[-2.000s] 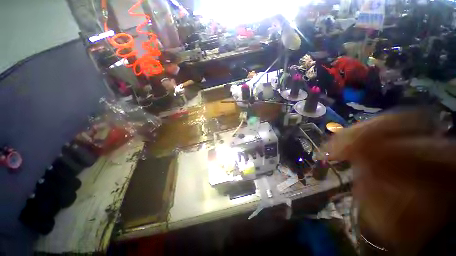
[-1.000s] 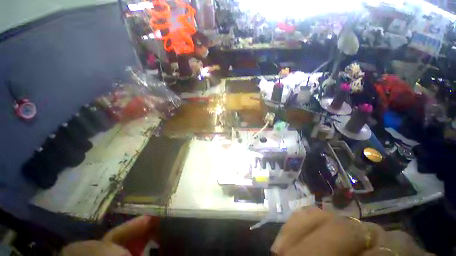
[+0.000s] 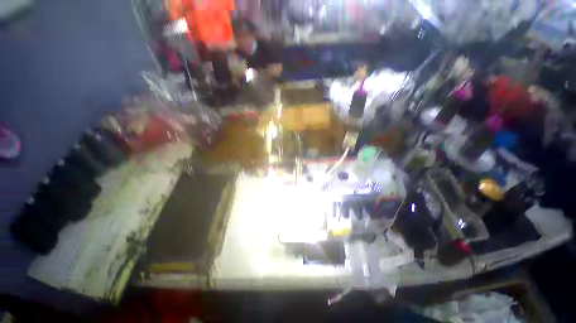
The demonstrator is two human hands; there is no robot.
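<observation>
The view is blurred and neither of my hands is in it. The white overlock machine (image 3: 363,195) stands on the right part of the pale sewing table (image 3: 246,262), with a bright glare at its left side. A pale strip (image 3: 366,271) hangs at the table's front edge below the machine. The dark inset panel (image 3: 183,221) lies flat in the tabletop to the left. No garment piece can be made out.
A row of dark rolled pieces (image 3: 72,189) lines the left edge of the worn side table (image 3: 107,246). A scrap box (image 3: 480,306) with white offcuts is low at the right. An open tray (image 3: 455,205) and thread cones (image 3: 358,101) are beside and behind the machine.
Both hands, seen low in the frame a second ago, have left the picture. The view has shifted and blurred, and the scrap box now shows at the lower right.
</observation>
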